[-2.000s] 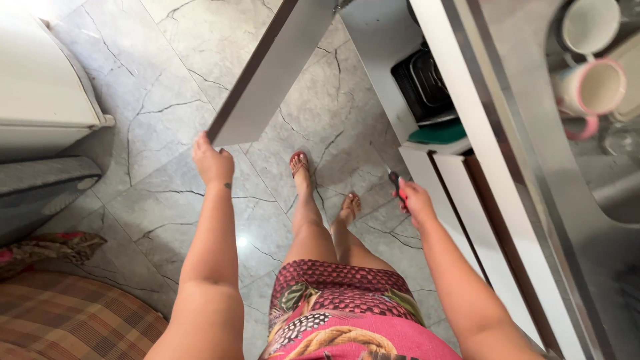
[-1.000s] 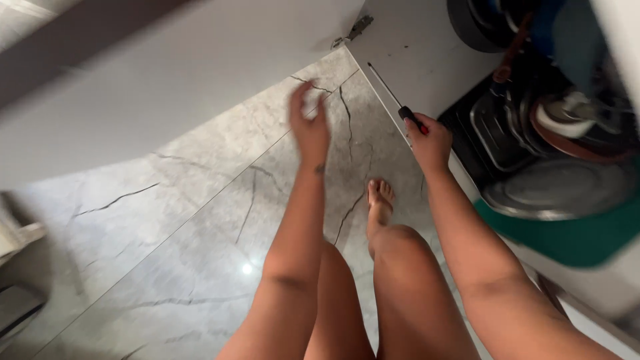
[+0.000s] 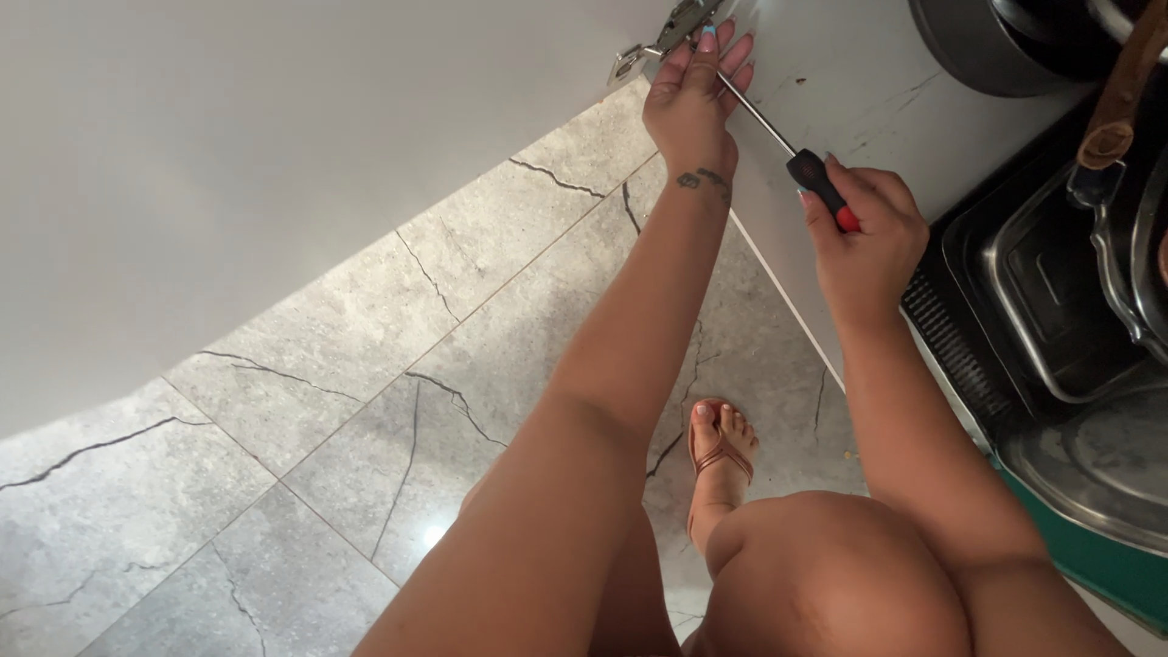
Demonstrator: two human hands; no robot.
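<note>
In my right hand [image 3: 871, 242] is a screwdriver [image 3: 815, 179] with a black and red handle, its metal shaft pointing up and left. My left hand [image 3: 698, 96] is at the metal cabinet hinge [image 3: 680, 27], thumb and fingers around the shaft's far end. The screwdriver's tip is hidden at my left fingers, so I cannot tell whether it sits in a screw. The hinge joins the open cabinet door [image 3: 274, 173], on the left, to the cabinet's side panel [image 3: 849, 109].
Dark pans [image 3: 981, 55], black trays [image 3: 1049, 310] and a clear lid [image 3: 1095, 456] lie inside the cabinet at the right, above a green surface [image 3: 1086, 557]. Below are the marbled floor tiles [image 3: 365, 438] and my sandalled foot [image 3: 721, 447].
My left hand, which was on the door's edge two seconds ago and apart from it a second ago, is now at the hinge. The screwdriver's far end has come to my left fingers. The view is closer.
</note>
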